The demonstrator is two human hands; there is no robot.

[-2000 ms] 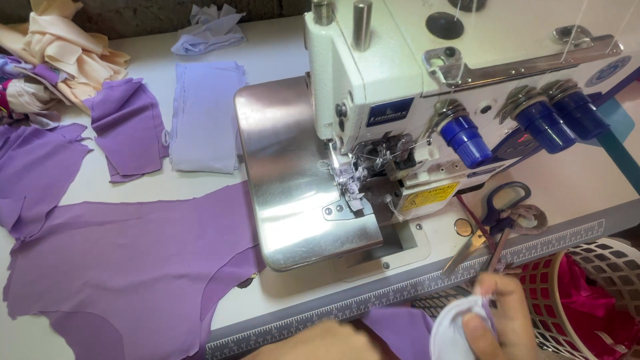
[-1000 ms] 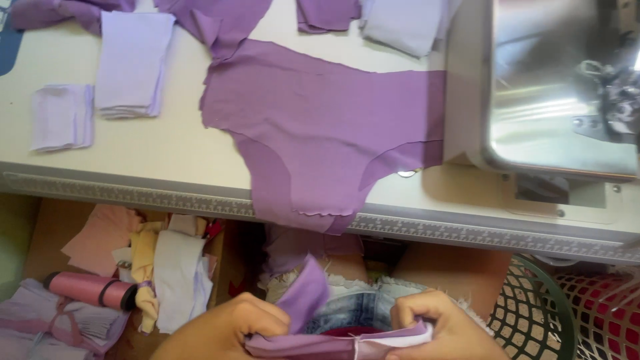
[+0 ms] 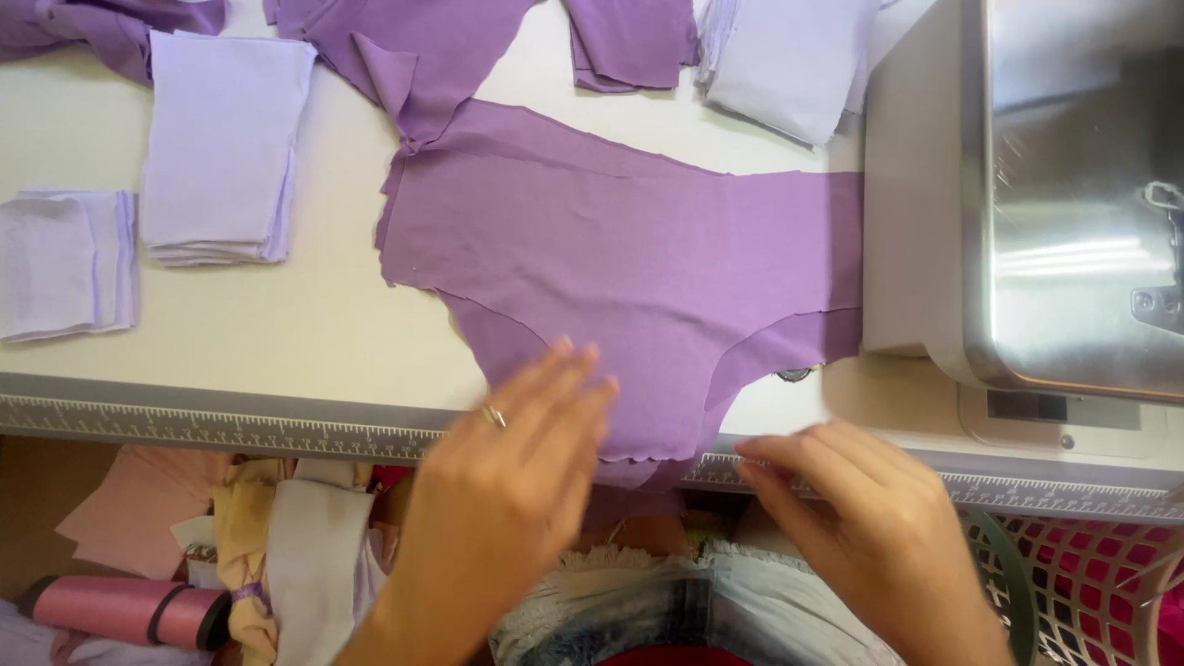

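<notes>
Purple panty-shaped fabric pieces (image 3: 592, 240) lie layered on the white sewing table, their narrow crotch end hanging over the front edge. My left hand (image 3: 518, 462), with a ring on one finger, is over the lower left part of these pieces, fingers extended and nothing held; whether it touches the cloth I cannot tell. Just right of the crotch end, my right hand (image 3: 851, 509) is above the table edge, fingers bent and thumb near the index fingertip. No cloth shows in it. The metal plate of a sewing machine (image 3: 1073, 231) stands at the right.
Stacked pale lilac pieces (image 3: 222, 148) and a smaller stack (image 3: 65, 264) lie at left. More purple cloth (image 3: 444, 46) and folded lilac cloth (image 3: 786, 65) are behind. A ruler strip (image 3: 231, 430) lines the edge. Below are fabric scraps (image 3: 314, 555), a pink roll (image 3: 120, 610) and a plastic basket (image 3: 1082, 583).
The purple and white piece that both hands held a second ago is out of them and not seen apart. Both hands have risen from my lap to the table edge. The view has swung left from the machine.
</notes>
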